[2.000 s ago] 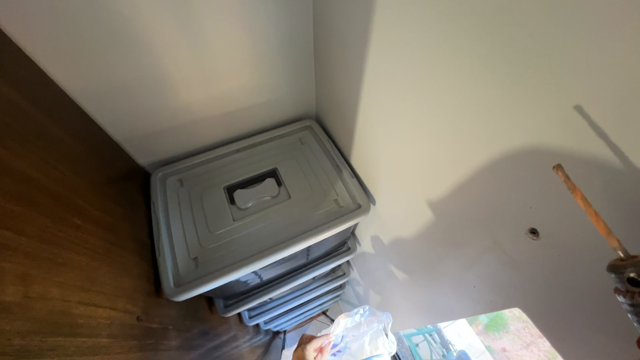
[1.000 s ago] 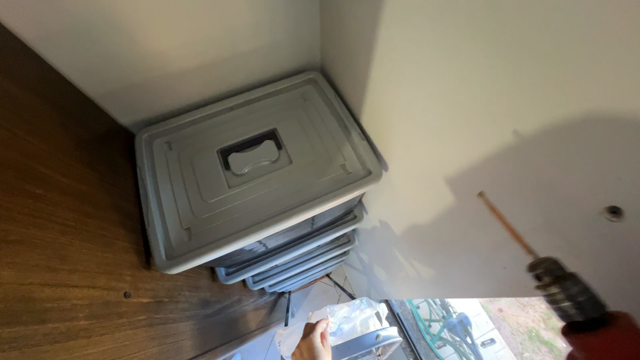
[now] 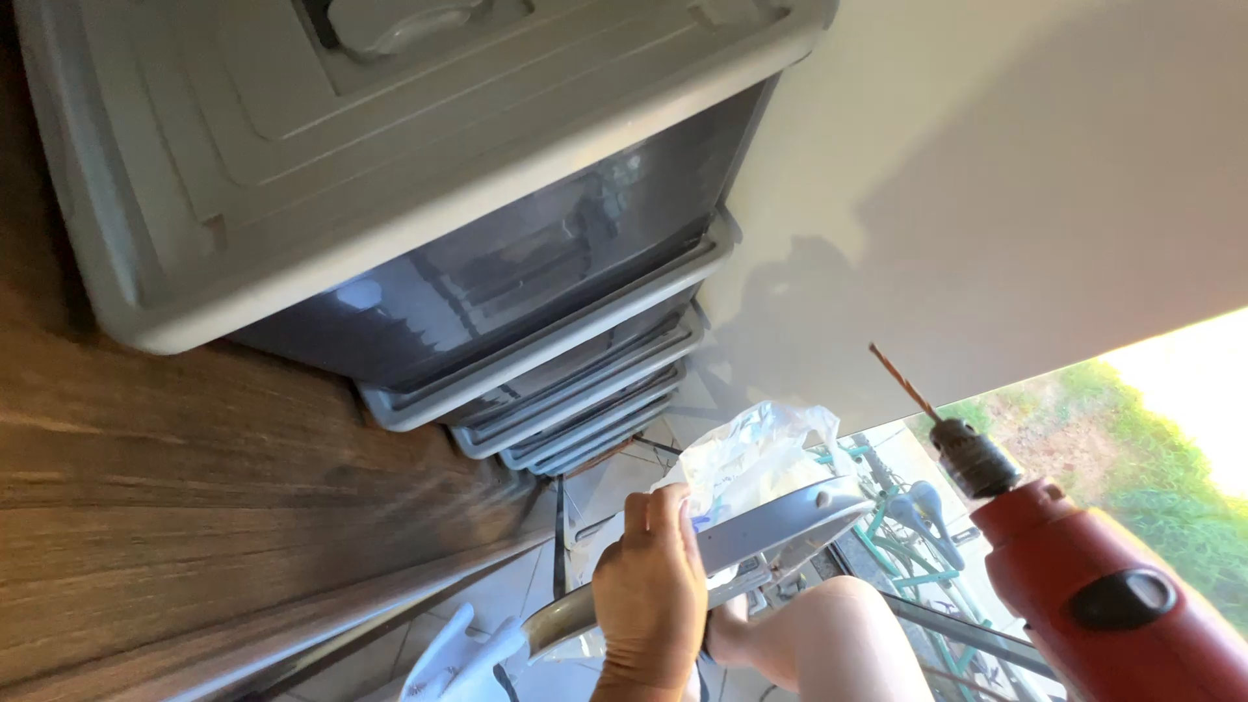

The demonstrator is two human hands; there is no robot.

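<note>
My left hand point(image 3: 651, 585) is at the lower middle, its fingers closed around a curved grey metal rail point(image 3: 770, 525) with a rounded end. A crumpled clear plastic bag point(image 3: 756, 453) lies against the rail and my fingertips. At the lower right, a red power drill point(image 3: 1102, 585) points up and to the left, with a copper-coloured twist bit point(image 3: 905, 382) in its chuck point(image 3: 973, 458). The drill's handle is outside the frame, and my right hand does not show. The bit's tip appears in front of the pale wall point(image 3: 975, 195); their distance apart is unclear.
Lidded grey plastic storage boxes point(image 3: 546, 195) stand stacked in the corner beside a dark wooden panel point(image 3: 244, 507). Below are a bare leg point(image 3: 838, 634), a white plastic chair part point(image 3: 458, 653) and a tiled floor. A green bicycle point(image 3: 912, 546) stands at the lower right.
The view has tilted down and come nearer the boxes. More of the drill and of my left hand on the rail shows. The hole in the wall, seen earlier, is out of view.
</note>
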